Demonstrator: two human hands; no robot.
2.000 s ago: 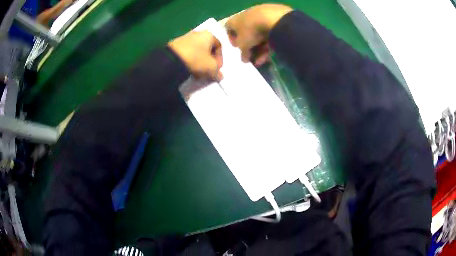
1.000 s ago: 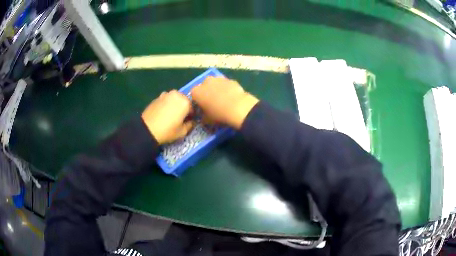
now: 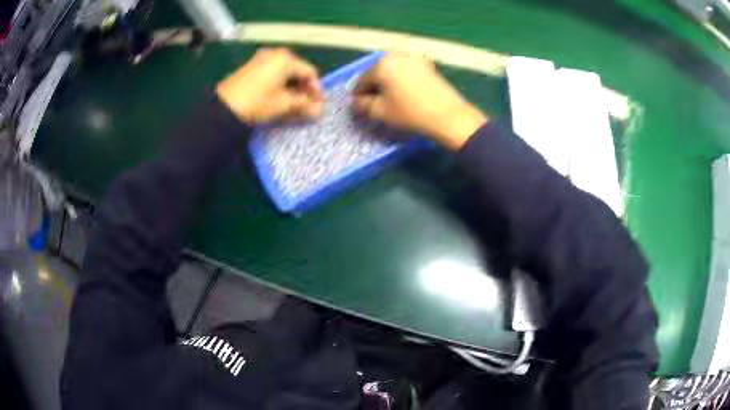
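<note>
A blue parts bin (image 3: 280, 192) full of tiny grey-white pieces (image 3: 308, 160) sits tilted on the green bench. My left hand (image 3: 276, 86) is over the bin's upper left side, fingers bent together. My right hand (image 3: 412, 96) is over the bin's right part, its fingertips curled at the pieces. Both hands are blurred, and I cannot tell whether either holds a piece. Two white power strips (image 3: 535, 104) lie side by side to the right, partly hidden by my right sleeve.
A yellowish tape strip (image 3: 320, 34) runs across the green bench (image 3: 352, 264). A grey post (image 3: 210, 18) stands at the top left. A white cord (image 3: 488, 364) hangs at the near edge. The row of power strips (image 3: 716, 272) is at the far right, with cords below.
Both hands have moved further apart over the bin, uncovering more of the pieces. The view has shifted, so the bin and strips appear higher. Earlier, both hands were on a power strip.
</note>
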